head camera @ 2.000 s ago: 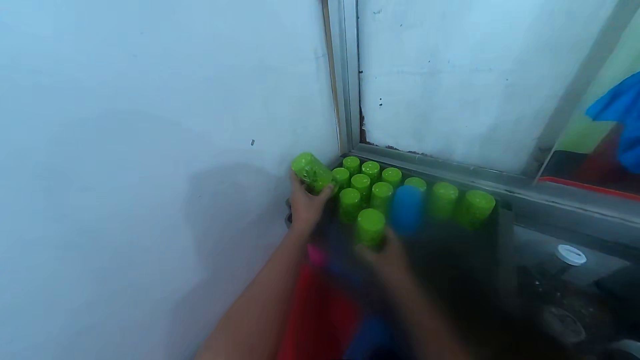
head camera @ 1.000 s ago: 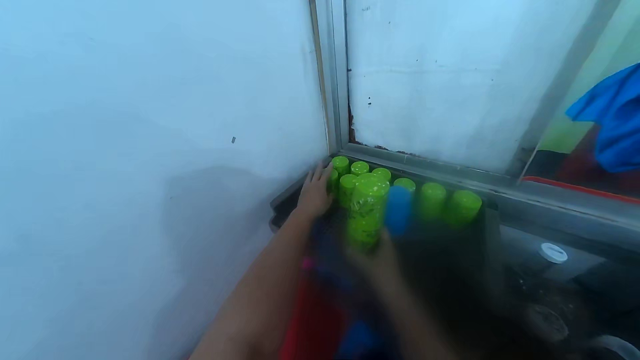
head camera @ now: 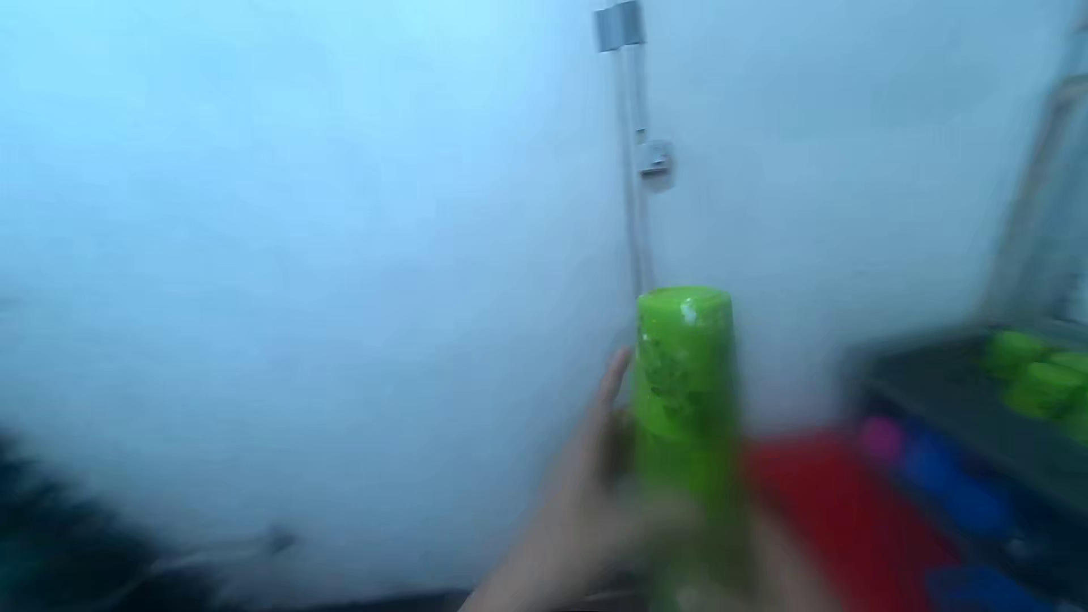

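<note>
A tall stack of green plastic cups (head camera: 687,382), upside down one over another, stands upright in front of me. My left hand (head camera: 595,501) is at the stack's left side, one finger raised beside it and the others blurred around its lower part. Low on the right of the stack is my right hand (head camera: 765,561), strongly blurred, its fingers partly hidden. More green cups (head camera: 1047,387) sit upside down on the dark shelf (head camera: 926,382) at the right edge, apart from both hands.
A white wall (head camera: 340,255) fills the left and middle, with a cable conduit and a small switch or socket box (head camera: 655,159). Red material (head camera: 833,493) lies low at right, beside blue and pink items (head camera: 881,439) under the shelf. Something dark is at bottom left.
The view has swung far to the left. The cups in my hands now form a longer stack, away from those on the shelf; my left hand has left the shelf and come to the stack.
</note>
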